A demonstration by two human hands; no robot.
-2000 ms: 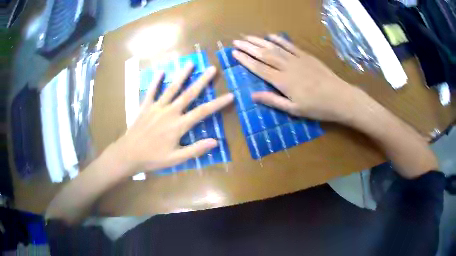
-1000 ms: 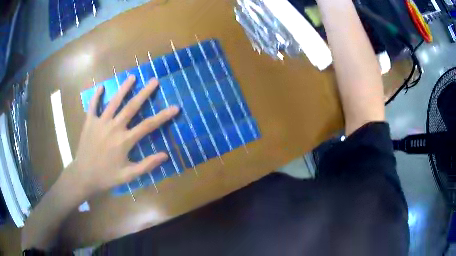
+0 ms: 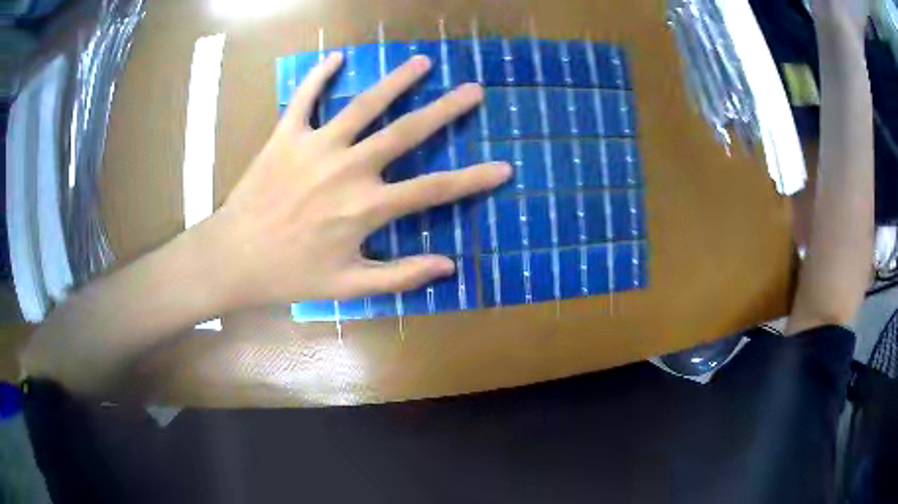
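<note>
Two blue solar cell panels lie edge to edge on the brown bench top; the left panel [image 3: 418, 285] is partly under my left hand, the right panel [image 3: 561, 167] is uncovered. Fine silvery tab wires cross them and stick out at the far and near edges. My left hand [image 3: 364, 187] lies flat with fingers spread on the left panel and grips nothing. My right forearm reaches up along the right side; my right hand is cut off by the top edge.
A white strip [image 3: 205, 128] lies left of the panels. White strips [image 3: 39, 197] and long shiny ribbons [image 3: 91, 128] are at far left. Short ribbon pieces [image 3: 714, 74], another white strip [image 3: 763, 89] and a yellow block [image 3: 802, 85] are at right.
The two panels, apart two seconds ago, now lie against each other. My right hand has left the right panel and gone out of view. My left hand stays on the left panel.
</note>
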